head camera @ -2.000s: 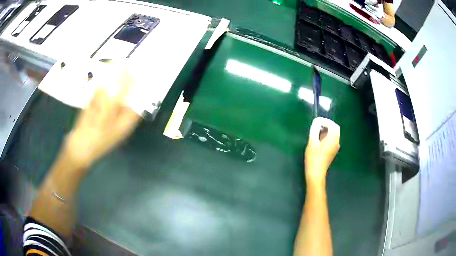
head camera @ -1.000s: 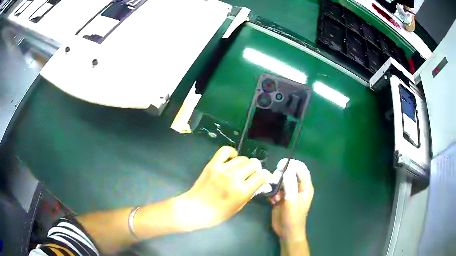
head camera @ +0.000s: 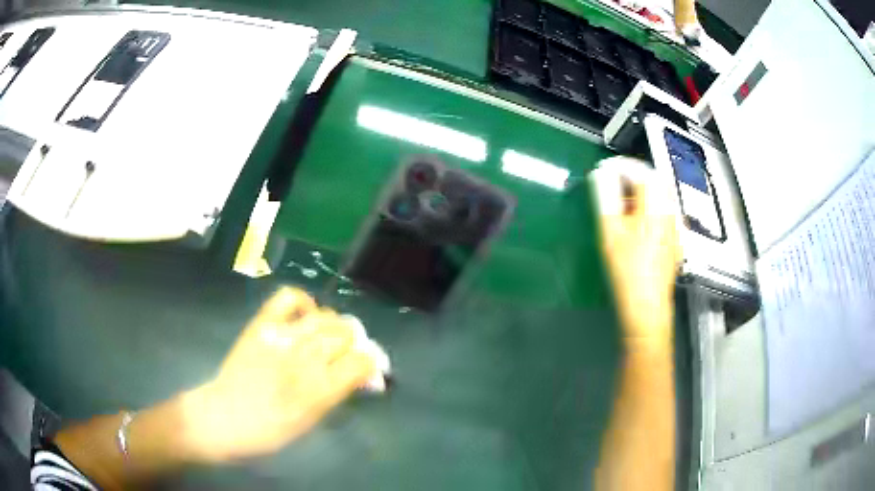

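A dark phone housing with camera rings at its far end shows over the green mat, blurred, its lower part see-through. My left hand is at the housing's near left end, fingers curled, white cots on the fingertips, and holds it there. My right hand is off the housing, blurred, near the device at the right; whether its fingers hold anything is not clear. A second housing with a bluish window lies in the white-grey device.
A white carrier plate at the left bears housings in a row. Yellowish tape and shiny scraps lie beside the mat. A black blister tray is beyond it. A person's arm shows at the top right.
My right hand has left the housing and moved right to beside the device. The housing has tilted and moved left with my left hand. The view has shifted to the right.
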